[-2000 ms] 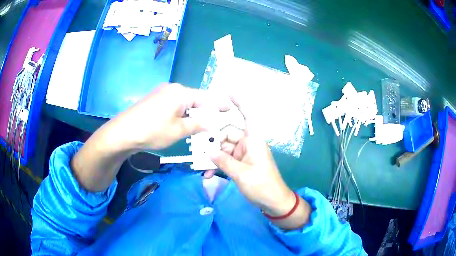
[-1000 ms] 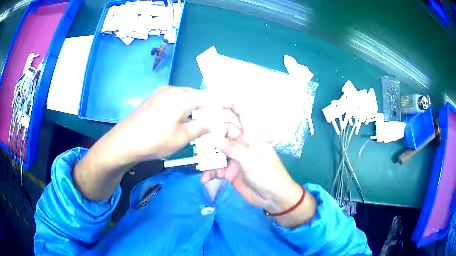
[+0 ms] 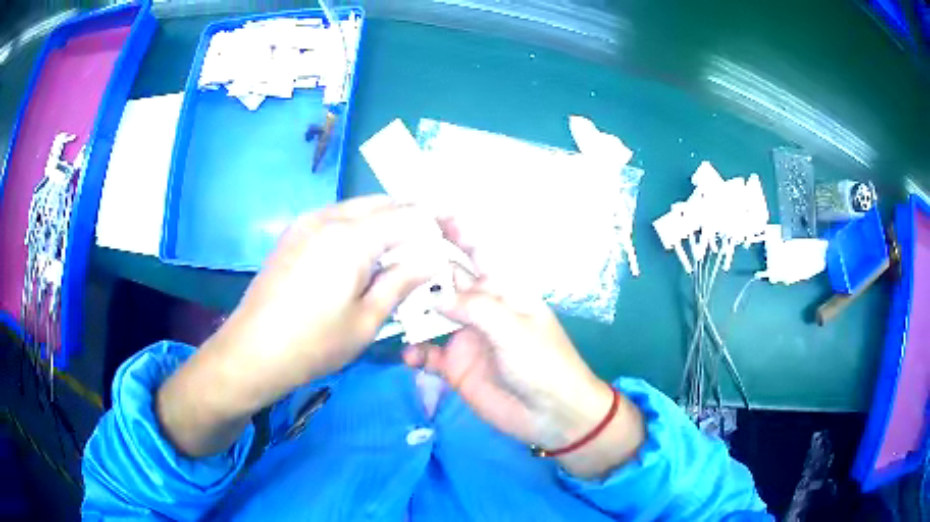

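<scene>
A small white part (image 3: 428, 314) with a dark dot is between my two hands, low over the near edge of the bench. My left hand (image 3: 342, 270) holds it from the left and above, fingers bent over it. My right hand (image 3: 510, 357) holds it from the right, thumb on its face. Its upper part is hidden by the fingers and washed out by glare. White sheets (image 3: 530, 204) on crinkled clear film lie just beyond my hands. A white rectangular piece (image 3: 391, 156) sticks out beyond my left hand.
A blue tray (image 3: 240, 184) holds white pieces and a brown-handled tool (image 3: 323, 143). A pink-lined tray (image 3: 87, 102) with leaded bunches is far left. White tabs (image 3: 719, 209) on grey leads lie right, beside a small blue block (image 3: 857, 253). Another pink-lined tray (image 3: 910, 377) is far right.
The white part has turned between my hands and less of it shows; its pale strip at the left is now mostly hidden. The white rectangle beyond my left hand has shifted left and tilted.
</scene>
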